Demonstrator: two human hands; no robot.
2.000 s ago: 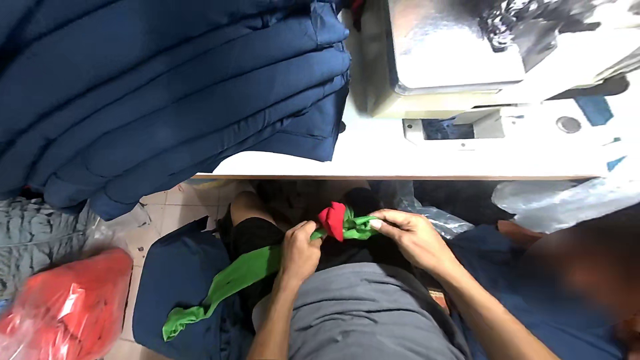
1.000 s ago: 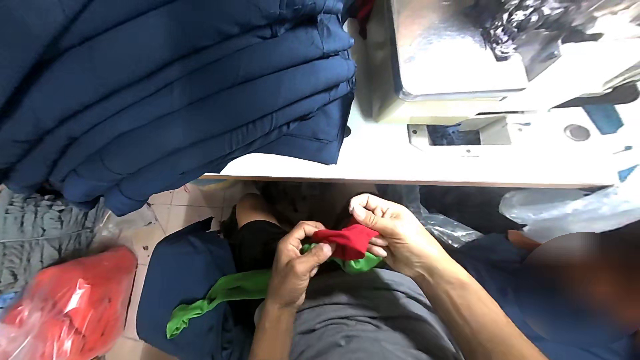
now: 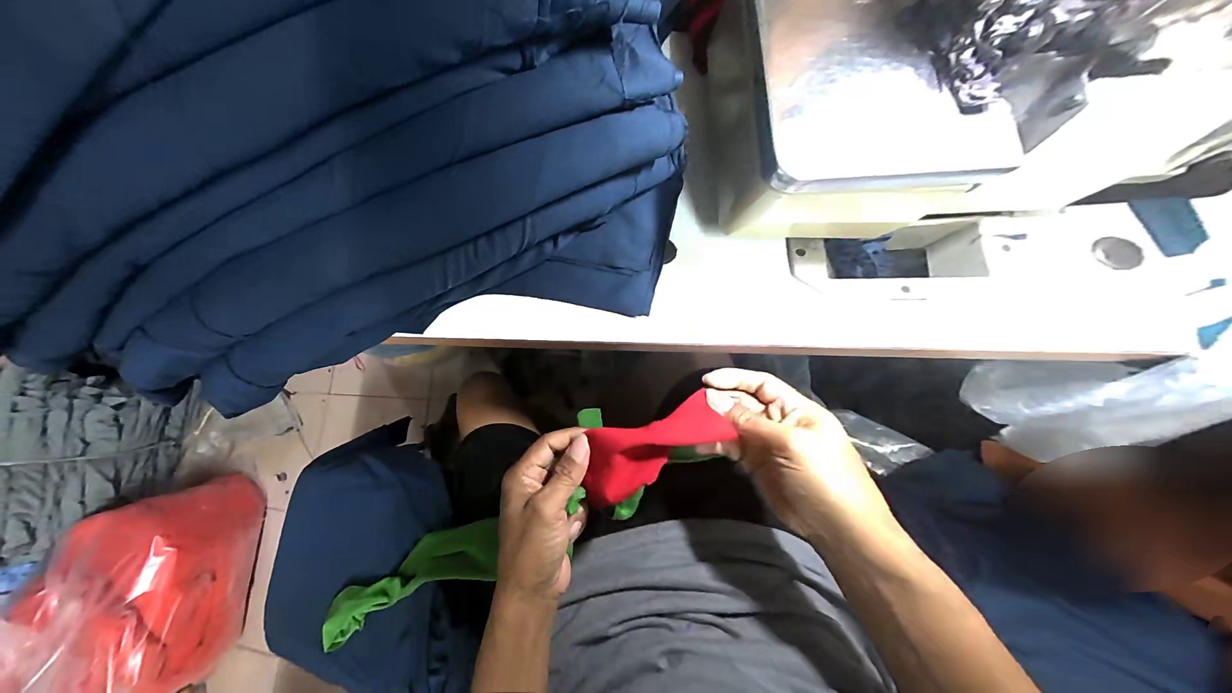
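A piece of red fabric (image 3: 645,452) is stretched between my two hands above my lap. My left hand (image 3: 544,500) pinches its left end between thumb and fingers, along with some green fabric. My right hand (image 3: 784,438) grips the upper right end of the red piece. Behind and below the red piece, bits of green fabric show. A long green fabric strip (image 3: 452,553) trails from my left hand to the left, over dark blue cloth. Where the red and green pieces meet is partly hidden by my fingers.
A large pile of navy fabric (image 3: 385,183) lies on the white table (image 3: 712,308), left of a sewing machine (image 3: 866,192). At lower left are a plastic bag of red fabric (image 3: 154,558) and grey bundled cloth (image 3: 48,462). Another person (image 3: 1059,577) is close on the right.
The red fabric, bunched up two seconds ago, is now spread out and pulled between my hands. My right hand has come to grip its right end.
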